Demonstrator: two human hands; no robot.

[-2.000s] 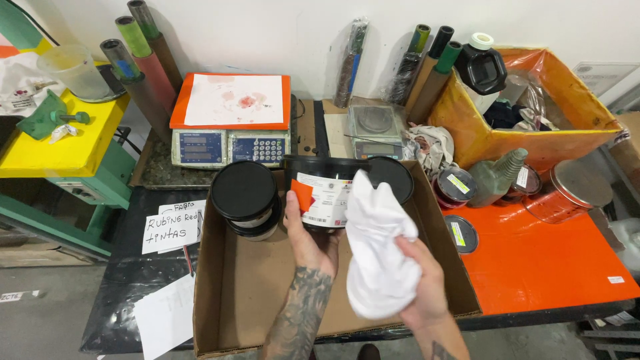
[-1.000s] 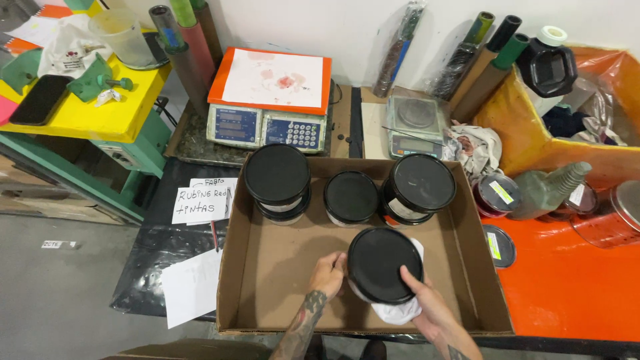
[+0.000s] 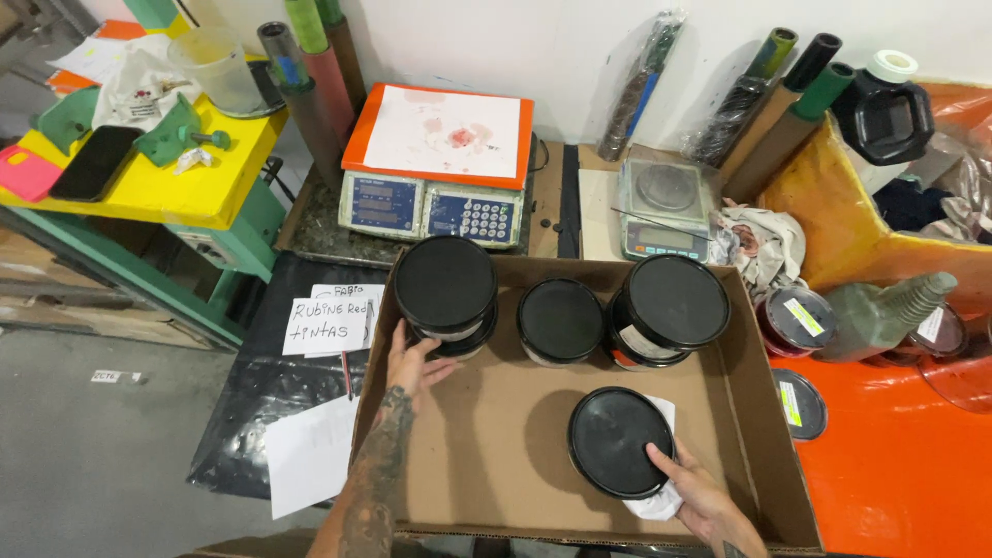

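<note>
My right hand (image 3: 690, 484) grips a tub with a black lid (image 3: 622, 442), its thumb on the lid, above the lower right of a shallow cardboard box (image 3: 480, 496). A white cloth (image 3: 657, 504) is held between that hand and the tub. My left hand (image 3: 415, 364) has its fingers spread beside the stacked black-lidded tubs (image 3: 446, 283) at the box's back left; whether the fingertips touch them is unclear. A smaller black-lidded tub (image 3: 560, 320) stands at the middle back. To its right is another stack of tubs (image 3: 673, 301).
Behind the box are a larger digital scale (image 3: 473, 217) and a small scale (image 3: 666, 201). Handwritten paper (image 3: 325, 325) lies left. A plastic bottle (image 3: 883, 314), lidded jars (image 3: 798, 318) and a yellow-orange bin (image 3: 821, 201) are right. Tubes (image 3: 298, 93) stand against the wall.
My left hand has left the held tub and moved to the back-left stack. My right hand still holds the tub and cloth. Two seconds ago, both hands were at the box's middle, the cloth in my right.
</note>
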